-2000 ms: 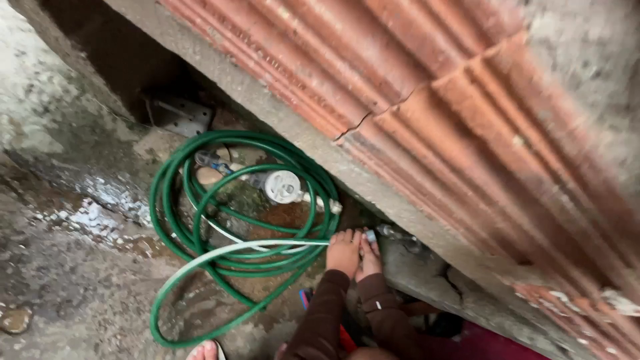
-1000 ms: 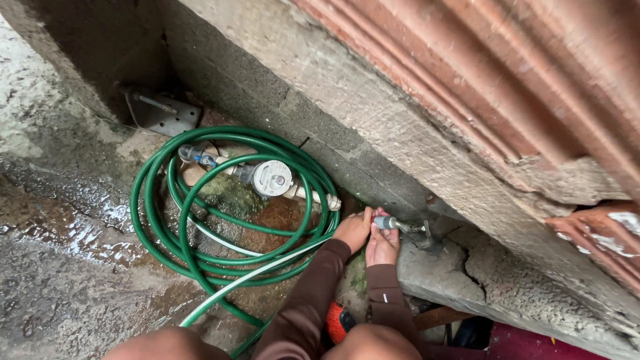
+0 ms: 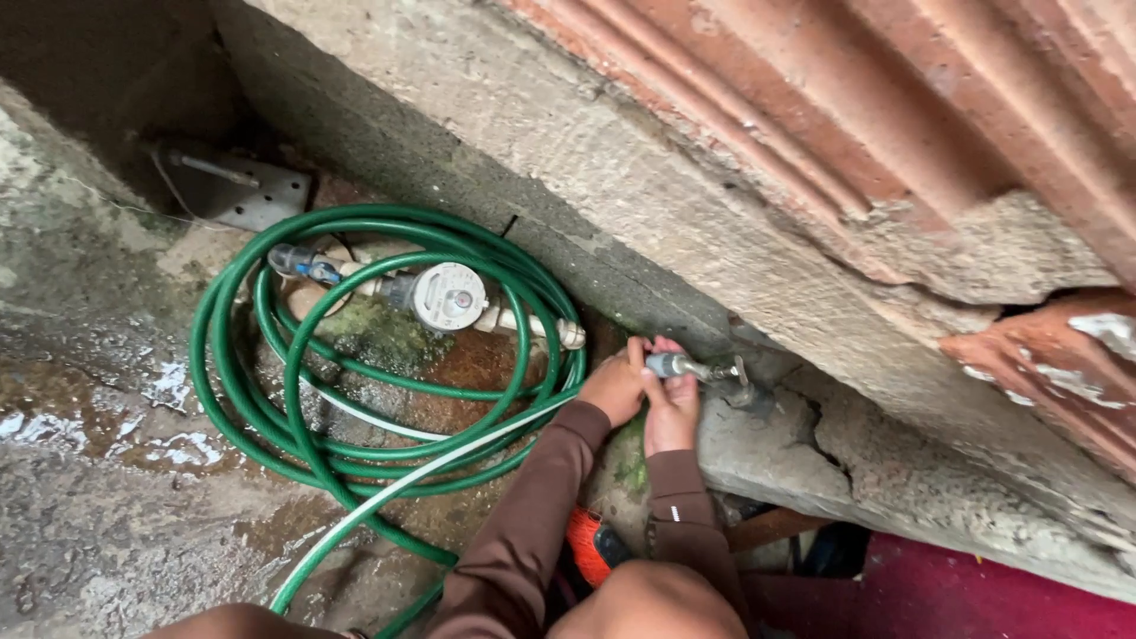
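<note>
A metal faucet (image 3: 723, 370) low by the wall has a grey hose connector (image 3: 661, 364) at its left end. My left hand (image 3: 617, 386) is at the connector's left side, fingers curled round that end. My right hand (image 3: 672, 413) grips the connector from below, its fingertips showing above it. A green garden hose (image 3: 311, 444) with a white stripe lies coiled on the wet ground to the left; whether its end is in my left hand is hidden. Inside the coil is a round white water meter (image 3: 450, 297) on pipes with a blue-handled valve (image 3: 319, 269).
A concrete wall ledge (image 3: 621, 169) runs diagonally above my hands, with ridged red clay blocks (image 3: 799, 115) over it. A metal plate (image 3: 266, 195) stands at the upper left. An orange object (image 3: 587, 546) lies between my forearms, and a cracked concrete slab (image 3: 781, 444) extends rightward.
The view has moved closer to the wall and faucet. Both hands stay together at the faucet's end, and the grey connector shows more plainly between my fingers than two seconds ago.
</note>
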